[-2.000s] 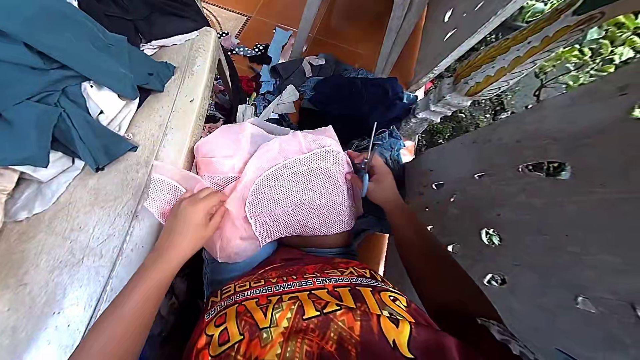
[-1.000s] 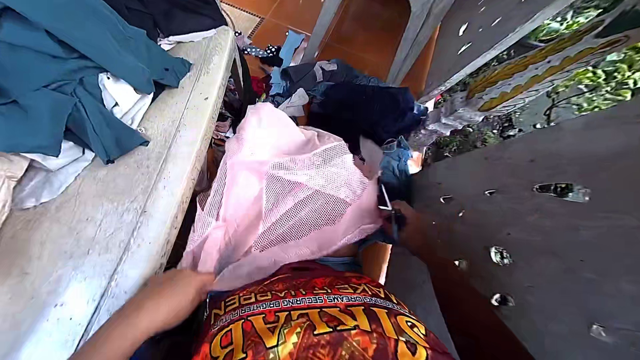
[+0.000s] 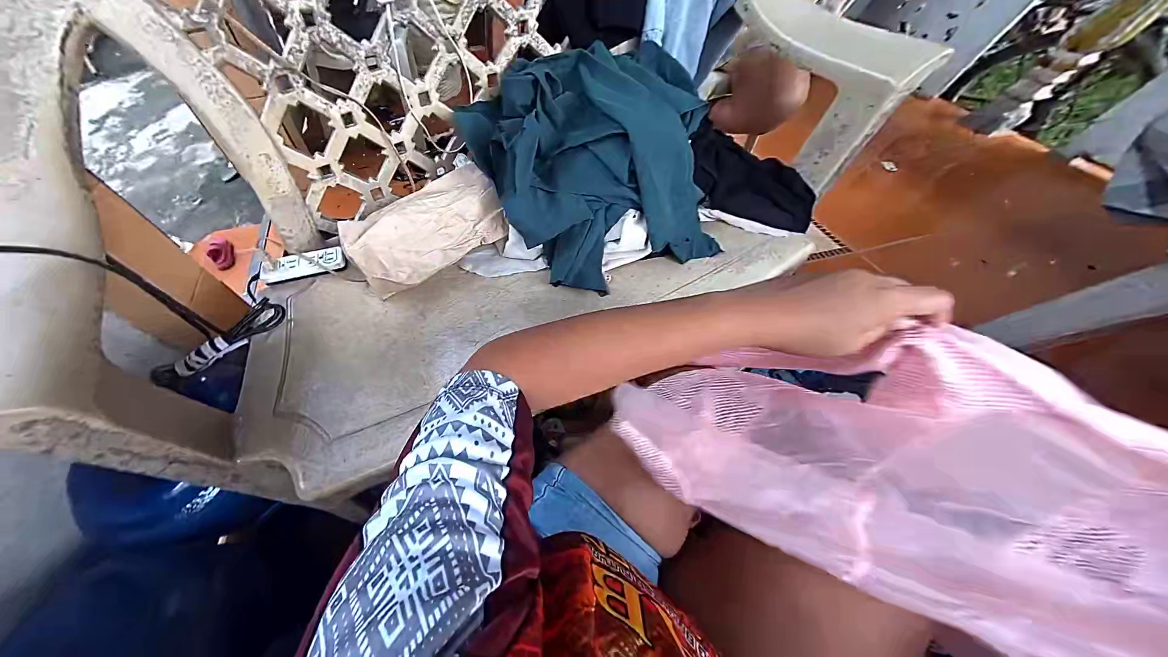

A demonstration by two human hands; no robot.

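My left hand [image 3: 844, 313] grips a gathered edge of the sheer pink mesh fabric [image 3: 876, 474], which hangs and stretches from there to the lower right, over my lap. My right hand is outside the view, and so are the scissors. Beyond my left forearm, a crumpled teal cloth [image 3: 598, 151] lies on the seat of a worn plastic bench [image 3: 365, 365]. White cloth shows under the teal one, with a beige cloth [image 3: 429, 228] to its left and a black cloth [image 3: 753, 187] to its right.
A white remote control [image 3: 303, 265] and a bundled black cable [image 3: 214, 351] lie by the bench's left armrest. Another person's bare skin [image 3: 762, 91] shows beside the right armrest [image 3: 849, 55]. Blue plastic [image 3: 164, 502] is below the bench. Orange floor tiles [image 3: 967, 201] stretch off at the right.
The view has swung far to the left, toward the bench. My left hand now holds the pink fabric up and away from my lap. My right hand and the scissors have left the view.
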